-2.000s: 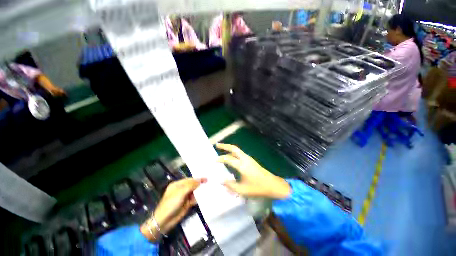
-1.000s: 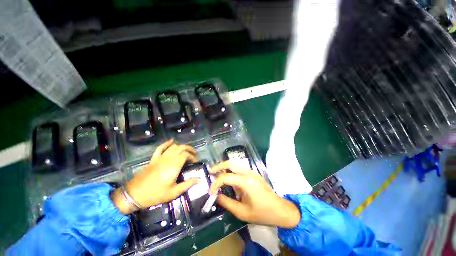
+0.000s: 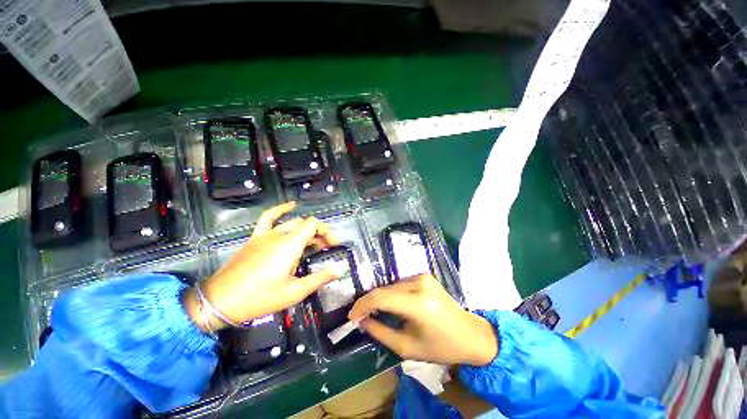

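Observation:
A clear blister tray holds two rows of black phone units on the green bench. My left hand is bare, with a thin bracelet. Its fingers are spread over a phone unit in the near row, thumb on the white area of its back; it does not lift the unit. My right hand pinches a small white label at the fingertips, just above the lower end of that unit. The unit to its right shows a white area and is partly hidden by my right hand.
A printed label strip hangs at the upper left. A long white strip curves down right of the tray. A tall pile of glossy stacked trays stands at right. Beyond the bench edge lies a blue floor with a yellow line.
The view has swung down from the hall to the tray. My hands have left the long strip. Over the last second my left hand stays on the unit, and the right hand holds the small label slightly lower.

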